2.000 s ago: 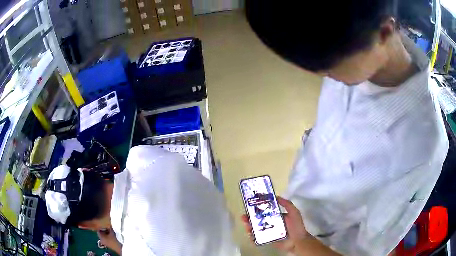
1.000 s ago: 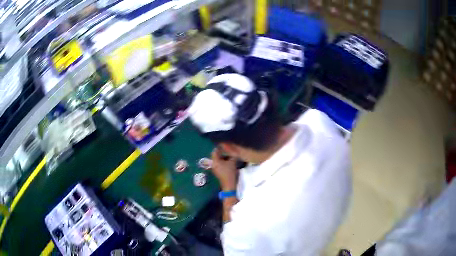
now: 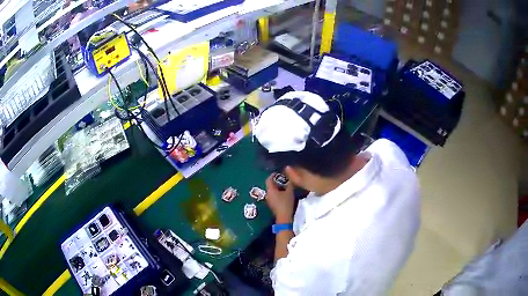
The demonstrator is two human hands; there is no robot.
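Neither of my hands is in the picture. In front of me a seated person in a white cap [image 3: 289,128] and white shirt leans over the green bench top [image 3: 168,214]. That person's hand holds a small dark round-cornered unit [image 3: 280,180] close to the face. Several small pinkish-silver subassemblies [image 3: 250,210] lie on the green mat beside that hand. A small white square piece [image 3: 212,233] lies nearer. A foam-lined parts tray [image 3: 104,248] with small dark parts in its white insert stands at the lower left.
A yellow and blue power supply box [image 3: 110,53] with cables stands on the white raised shelf [image 3: 168,37]. Blue boxes [image 3: 341,75] stand beyond the person, with a dark blue stack [image 3: 428,95] beside the aisle floor [image 3: 463,196]. A light sleeve [image 3: 492,272] shows at the lower right.
The view has swung left and down to the bench. The person with the phone has left the picture except for light cloth at the lower right. The seated person now appears nearer the middle.
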